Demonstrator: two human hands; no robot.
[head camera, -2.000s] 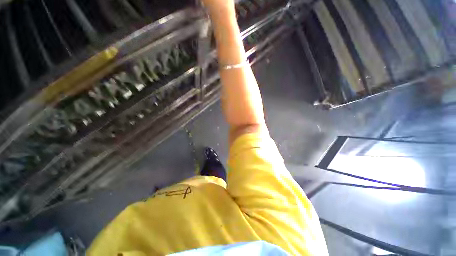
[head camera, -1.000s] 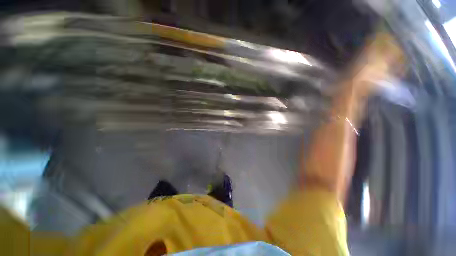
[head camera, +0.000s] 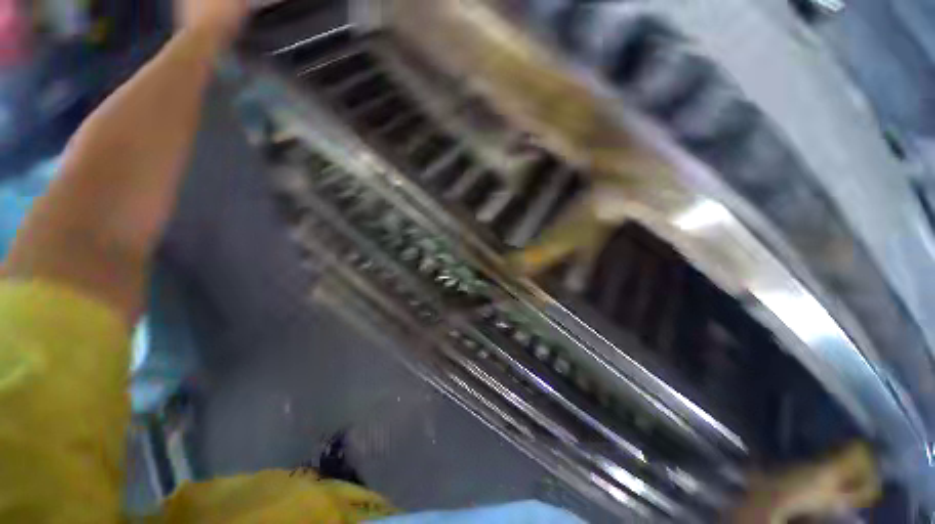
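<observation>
A shiny multi-tier metal rack (head camera: 636, 440) slants from upper left to lower right, with rows of grey-green pieces (head camera: 441, 271) between its bars. Dark and pale pieces (head camera: 441, 154) fill the upper level. My left arm reaches up at the left. My left hand (head camera: 212, 14) is at the top edge by the rack's upper-left end, blurred and partly cut off, so its hold is unclear. My right hand (head camera: 820, 489) is at the lower right by the rack's other end, blurred, with yellowish fingertips; its grip cannot be made out.
The dark grey floor (head camera: 338, 384) lies between my body and the rack. A dark shoe (head camera: 336, 457) shows at the bottom. Light-blue cloth (head camera: 154, 358) is at the left beneath my arm. A blurred pink shape (head camera: 14, 33) is at the top left.
The view has swung and tilted, so the rack now slants down to the right. My left arm has come into view at the left; my right hand now shows low at the right.
</observation>
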